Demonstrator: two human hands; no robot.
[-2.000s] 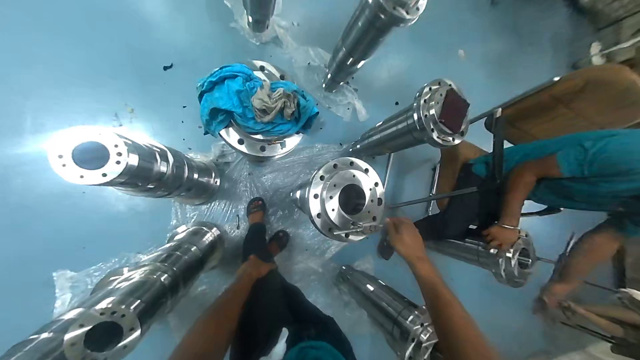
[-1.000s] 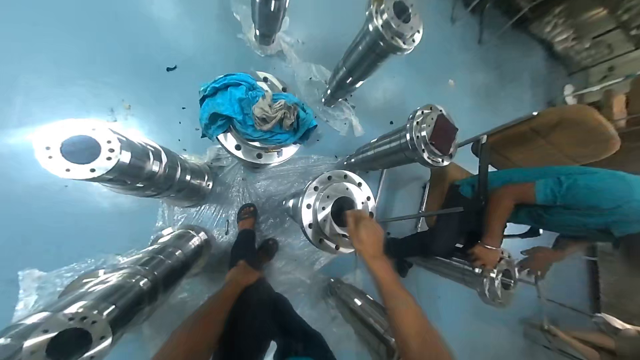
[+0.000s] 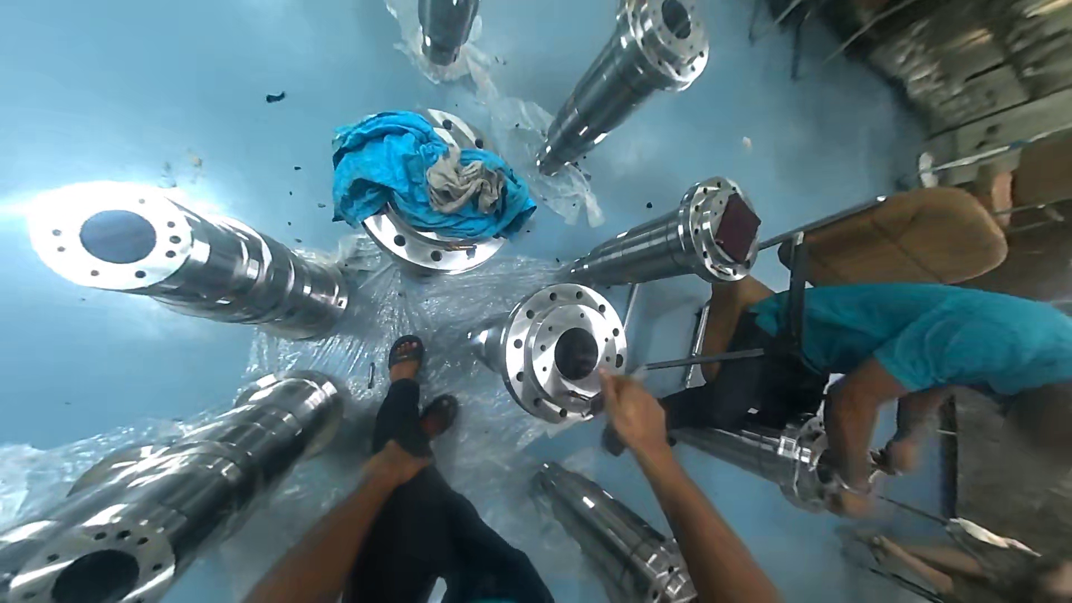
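In the head view my right hand (image 3: 634, 412) is at the right rim of a flanged metal shaft (image 3: 526, 356) that stands upright on the floor, its bolt-holed face and dark bore turned up. The fingers are bent by the bore; a small metallic piece seems to lie beside them on the flange, and whether they grip it is unclear. My left hand (image 3: 402, 466) rests on my dark-trousered knee and holds nothing visible. Up and left of the shaft, a blue cloth (image 3: 394, 180) and a grey rag (image 3: 465, 182) lie over another flanged metal part (image 3: 435, 256).
More steel shafts stand around me, one far left (image 3: 243, 272), one lower left (image 3: 193, 469), one topped with a dark red block (image 3: 737, 228). Plastic sheeting (image 3: 469, 293) lies on the blue floor. At right a person in a teal shirt (image 3: 946, 331) bends over another shaft beside a chair (image 3: 896, 239).
My right hand has moved from beside the shaft, over its bore, to the right side of its flange. My left hand has stayed at my knee.
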